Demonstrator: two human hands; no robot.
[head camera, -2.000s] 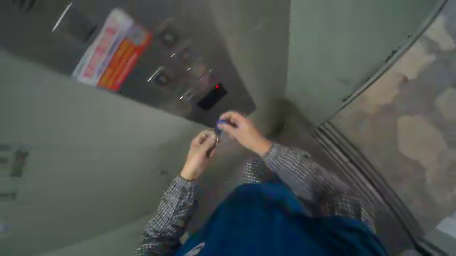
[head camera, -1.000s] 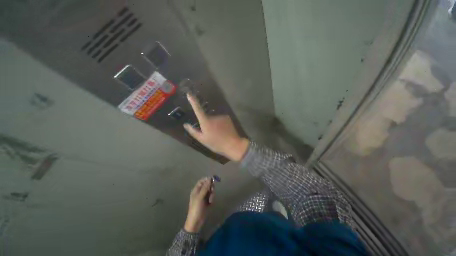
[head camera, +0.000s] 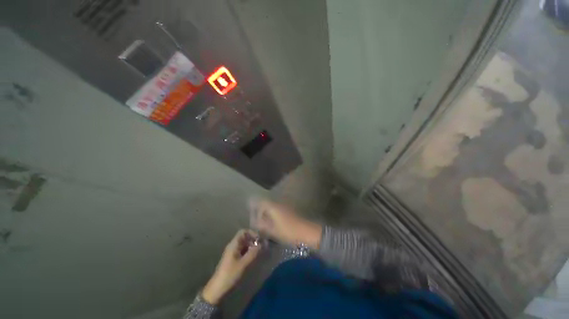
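The steel operating panel (head camera: 265, 103) is on the pale lift wall, with one square button (head camera: 222, 80) lit orange-red and a small dark display (head camera: 256, 144) showing a red mark. My left hand (head camera: 232, 263) is below the panel, its fingers closed on a small shiny item, likely the key fob (head camera: 255, 242), mostly hidden by the fingers. My right hand (head camera: 277, 224) is blurred, just above and beside the left hand, away from the buttons. Whether it holds anything cannot be told.
An orange-white sticker (head camera: 167, 88) is on the panel. The pale green door panel (head camera: 387, 81) stands to the right of the panel. The door track (head camera: 430, 255) crosses the lower right, and the doorway shows a patchy concrete floor (head camera: 493, 205) beyond.
My right hand has left the panel button and come down beside my left hand. That button is now lit. The blue part of the item in my left hand no longer shows clearly.
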